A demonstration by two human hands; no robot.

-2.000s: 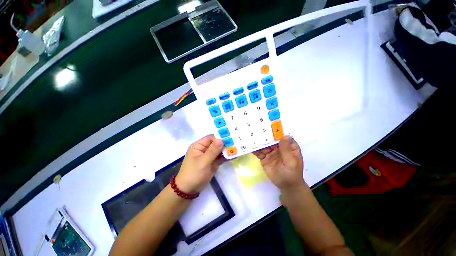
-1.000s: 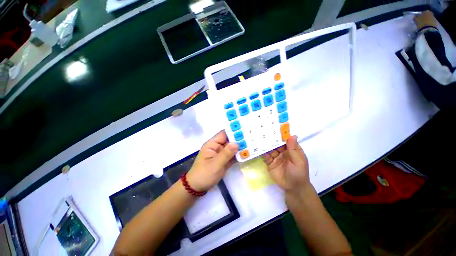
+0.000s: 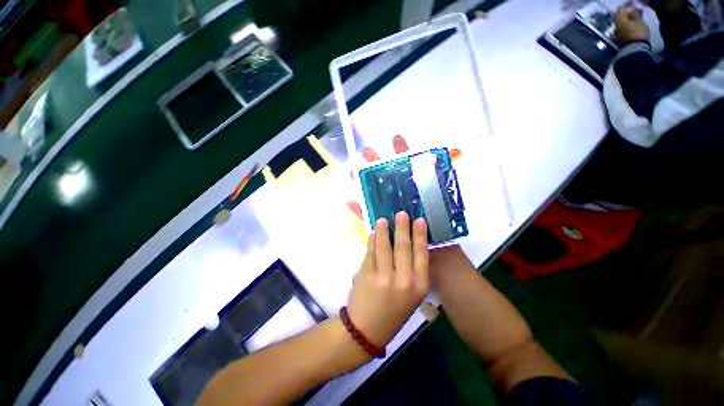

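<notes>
The white plastic frame (image 3: 475, 63) is held above the bench with its back towards me, its large open window pointing away. A dark green circuit board (image 3: 389, 190) fills the near part. A silvery-grey strip (image 3: 430, 194) crosses the board. My left hand (image 3: 397, 270), with a red bead bracelet, lies flat with its fingers on the board's near edge; its thumb is not clearly seen. My right hand (image 3: 399, 144) supports the unit from beneath; only fingertips show past its far edge, the palm is hidden. The keypad faces down, with one orange key showing at the edge.
A black fixture (image 3: 190, 361) lies at lower left. A yellow sheet (image 3: 298, 173) with a black patch lies behind the unit, near a red-yellow item (image 3: 242, 184). Another frame (image 3: 179, 127) is on the green conveyor. A person's sleeve (image 3: 659, 95) is at upper right.
The frame has been turned over: the blue-keyed front has given way to the board side. My left hand has moved onto the board and my right hand underneath. The view has shifted.
</notes>
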